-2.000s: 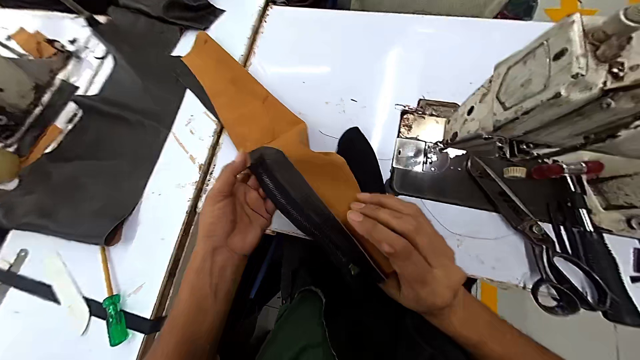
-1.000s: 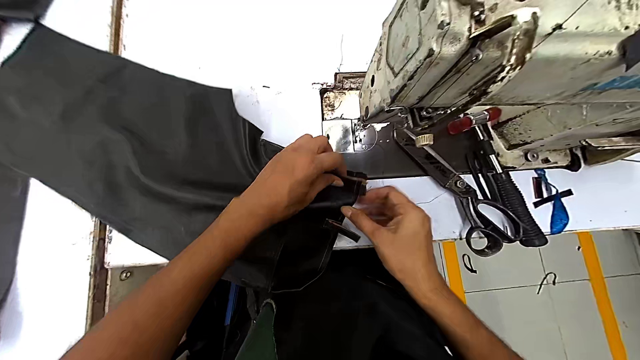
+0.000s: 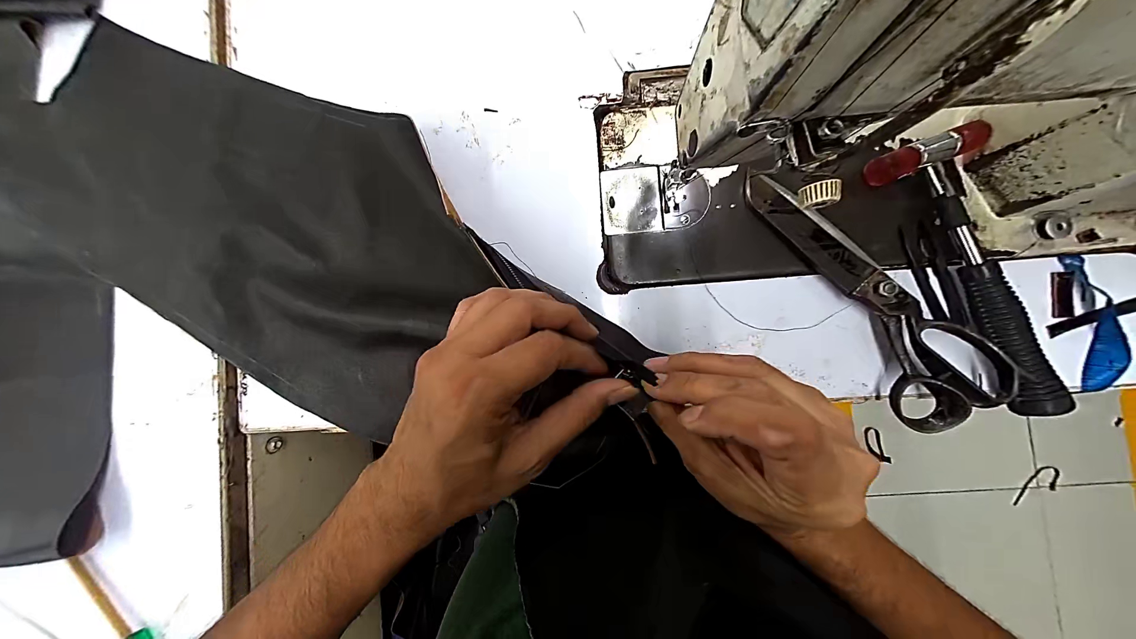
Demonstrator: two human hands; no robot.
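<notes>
A large black leather piece point(image 3: 293, 240) lies across the left and middle of the white table, with a black zipper point(image 3: 515, 273) along its right edge. Thumb and fingers of my left hand point(image 3: 515, 382) pinch the zipper's near end. My right hand point(image 3: 754, 435) meets it there, its fingertips closed on the same small dark end from the right. A thin brown strip hangs below the fingertips. What exactly lies between the fingertips is partly hidden.
A worn sewing machine point(image 3: 852, 62) stands at upper right, its metal needle plate point(image 3: 635, 200) beyond my hands. Large scissors point(image 3: 887, 293), a red-headed hammer point(image 3: 976, 266) and a ridged white knob point(image 3: 819, 193) lie beside it. A blue item point(image 3: 1107, 351) lies at the right edge.
Two seconds ago the leather's tan side showed in my hands; now its black side faces up, spread leftward. Since one second ago both hands stay at the zipper end, fingertips closer together.
</notes>
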